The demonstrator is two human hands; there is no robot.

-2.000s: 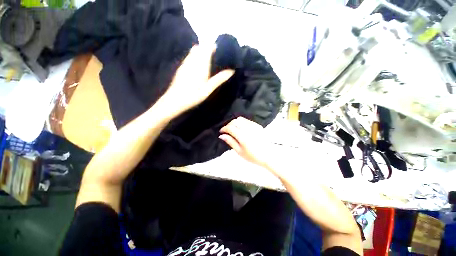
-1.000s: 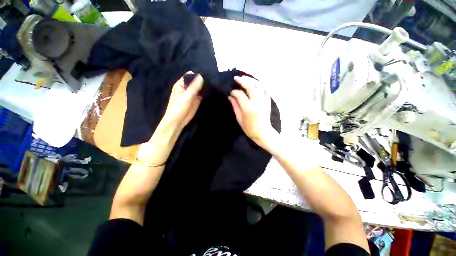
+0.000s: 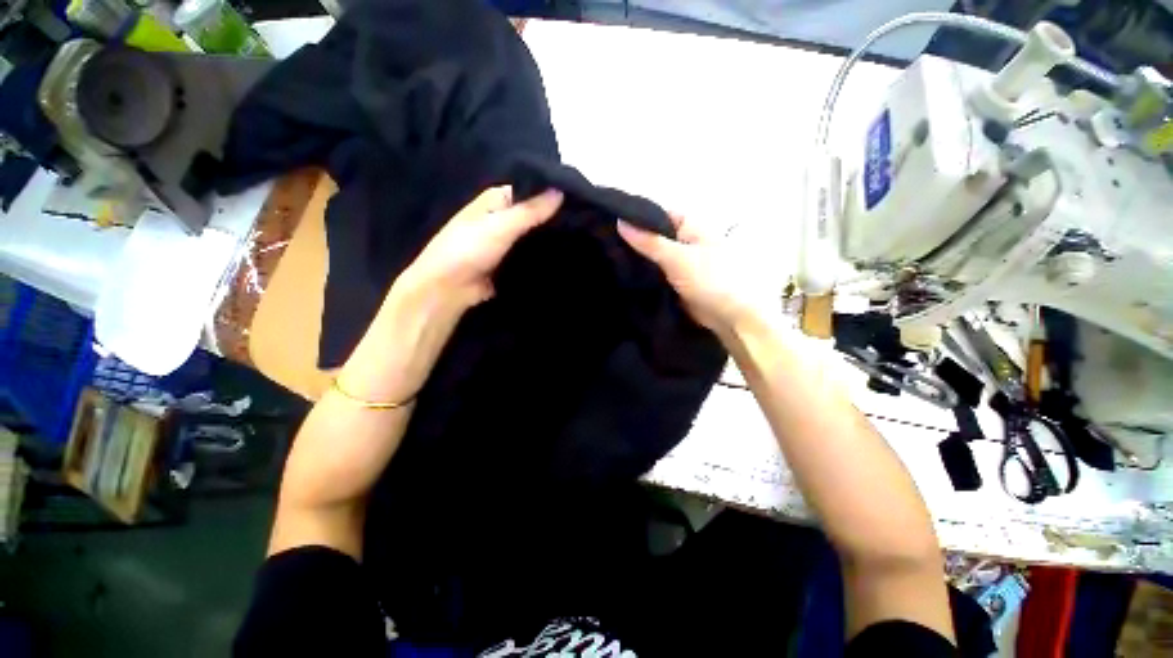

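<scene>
The black garment (image 3: 425,142) lies over the white table at centre left and hangs down over my lap. My left hand (image 3: 482,244) grips its upper edge, with the thumb on top. My right hand (image 3: 682,264) grips the same edge a little to the right. The edge forms a folded band between my two hands. The fingertips under the cloth are partly hidden.
The pale sewing machine (image 3: 926,180) stands on the table (image 3: 720,444) at the right. Black-handled shears (image 3: 1036,460), silver snips (image 3: 920,383) and small black pieces lie below it. A grey round machine part (image 3: 129,100) is at the far left. A red basket edge (image 3: 1045,617) shows lower right.
Two seconds ago my left hand lay on the cloth and my right hand was lower, by the table edge. Now both hold the upper edge, slightly farther apart than one second ago, with the band drawn straighter.
</scene>
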